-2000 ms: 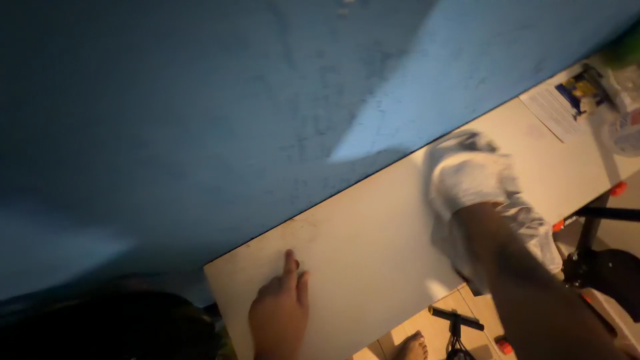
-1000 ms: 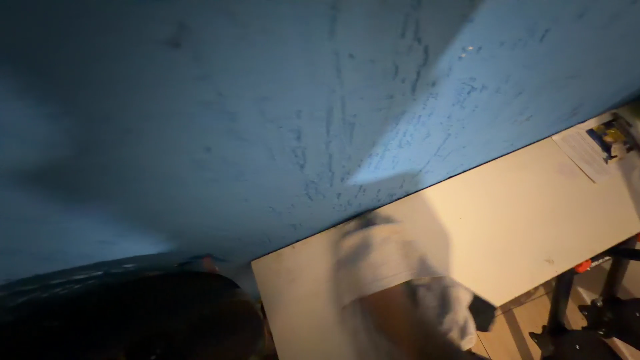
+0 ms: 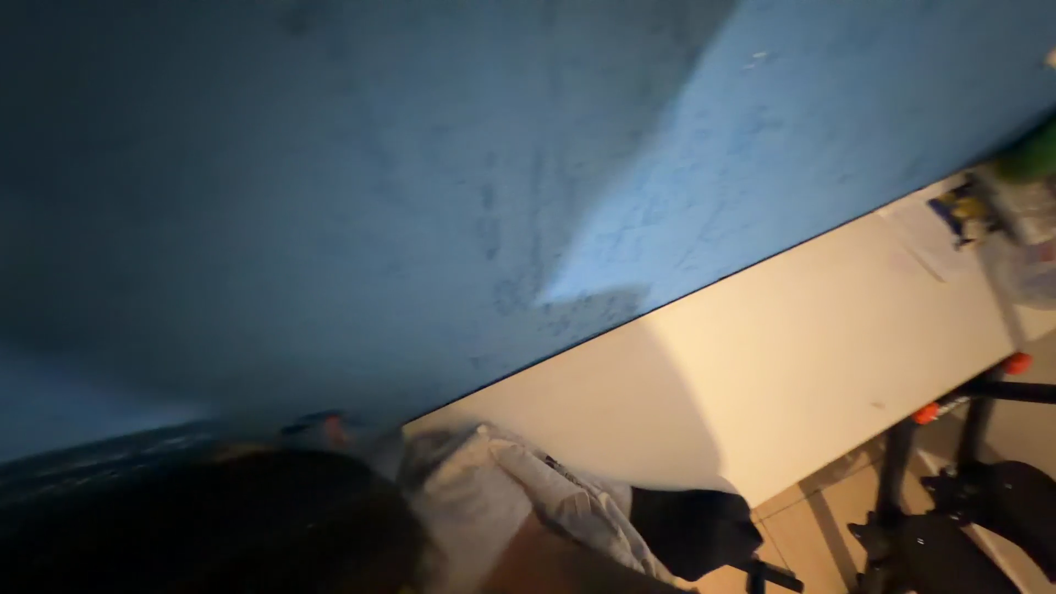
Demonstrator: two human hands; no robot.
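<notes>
A crumpled light grey cloth (image 3: pixel 540 487) lies at the near left end of the white tabletop (image 3: pixel 767 346). My right forearm comes up from the bottom edge and reaches into the cloth. The cloth covers the right hand, so its fingers are hidden. Beside the cloth hangs a dark piece of fabric (image 3: pixel 697 528) at the table's near edge. My left hand is out of view.
A blue wall (image 3: pixel 371 206) with dark marks runs along the table's back edge. Papers (image 3: pixel 924 235) and small packages (image 3: pixel 965 210) sit at the far right end. Black metal equipment with orange caps (image 3: pixel 928 412) stands by the near edge. A dark rounded shape fills the lower left.
The cloth, with my right arm at it, has moved left along the tabletop to its left end. My left hand, over the table two seconds ago, has gone out of view.
</notes>
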